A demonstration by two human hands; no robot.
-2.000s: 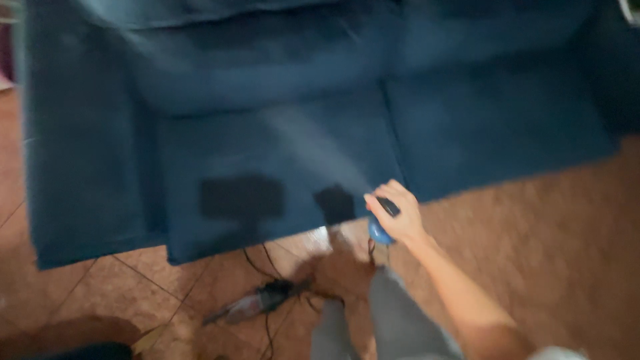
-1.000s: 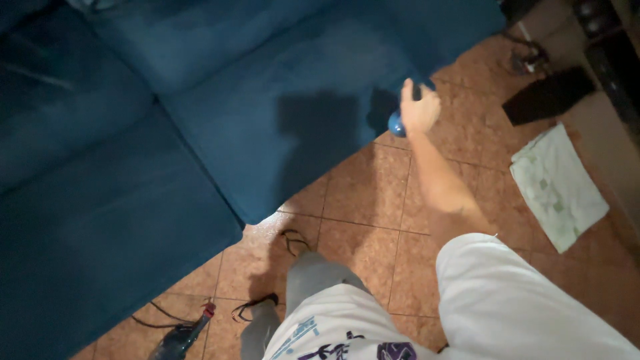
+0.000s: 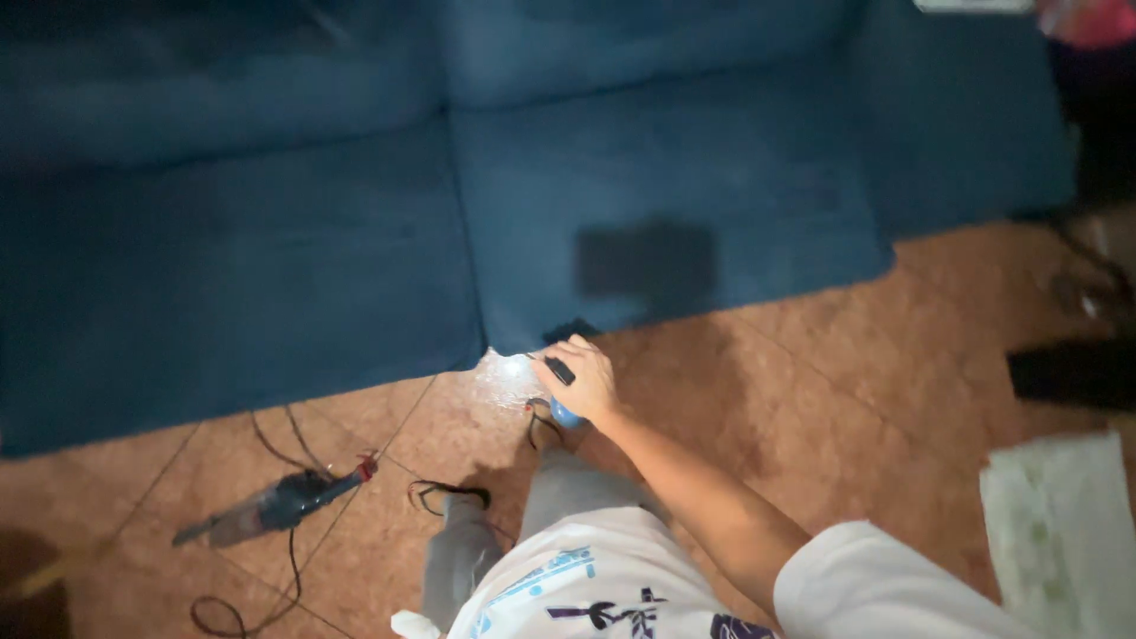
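Note:
My right hand (image 3: pixel 586 377) is closed around a spray bottle (image 3: pixel 564 411), whose black top shows between the fingers and whose blue body shows below them. The hand is just in front of the lower front edge of a blue fabric sofa (image 3: pixel 657 169). A dark shadow falls on the seat cushion beyond it. My left hand is not in view; only a white sleeve end shows at the bottom.
A handheld vacuum cleaner (image 3: pixel 293 501) with a cord lies on the tiled floor (image 3: pixel 799 417) at the left. A pale cloth (image 3: pixel 1056 524) lies at the lower right, below a dark object (image 3: pixel 1074 373). My sandaled feet are near the sofa.
The view has shifted a lot between frames. The right hand, at the sofa's seat edge one second ago, is now near the front seam between the two seat cushions, still holding the bottle.

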